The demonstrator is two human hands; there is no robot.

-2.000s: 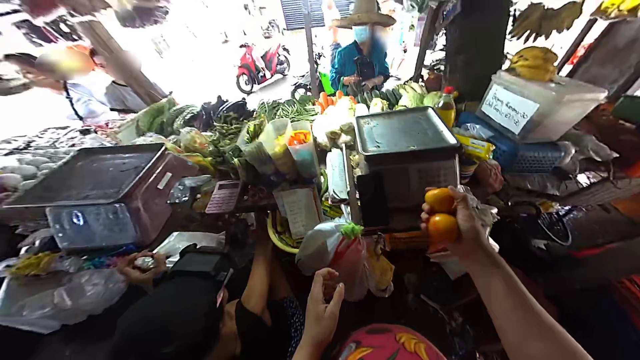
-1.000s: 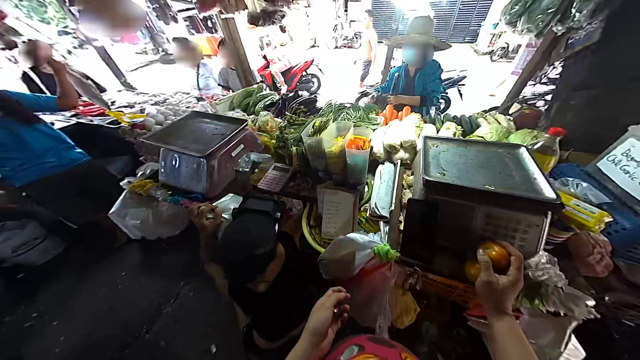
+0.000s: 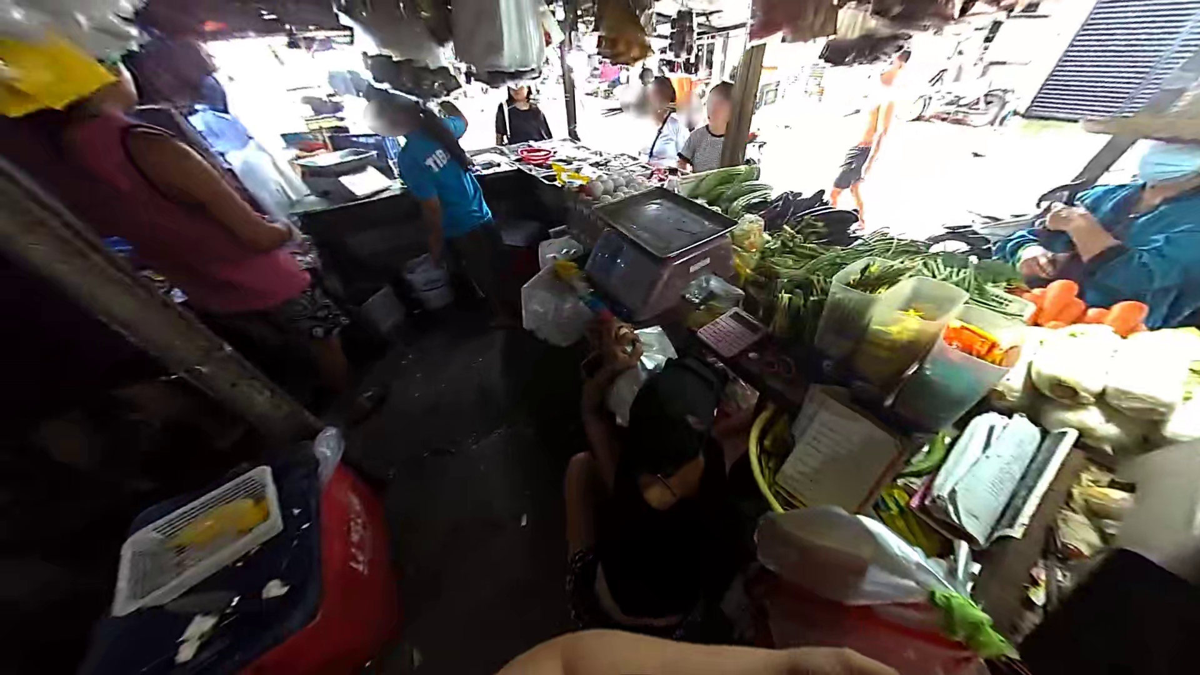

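Only my left forearm and perhaps the edge of my left hand (image 3: 834, 660) show at the bottom edge; the fingers are cut off, so whether they hold anything cannot be told. My right hand is out of view. Just above the arm, clear and red plastic bags (image 3: 844, 558) hang at the stall's edge, with something leafy green (image 3: 970, 621) beside them. Behind them lie notebooks (image 3: 994, 469) and a written sheet (image 3: 832, 450). Plastic containers (image 3: 961, 370) of peppers stand farther back, near carrots (image 3: 1059, 302) and cabbages (image 3: 1073, 364).
A person in black (image 3: 670, 506) sits low beside the stall, by a weighing scale (image 3: 666, 225) and a pink calculator (image 3: 731, 332). At lower left, a white basket (image 3: 141, 577) rests on a blue and red container (image 3: 361, 562). Other people stand beyond; a wooden beam slants at left.
The view has swung far to the left. My right hand, earlier holding orange fruits near the right-hand scale, has left the view. My left hand, earlier raised by the bags, is now mostly cut off.
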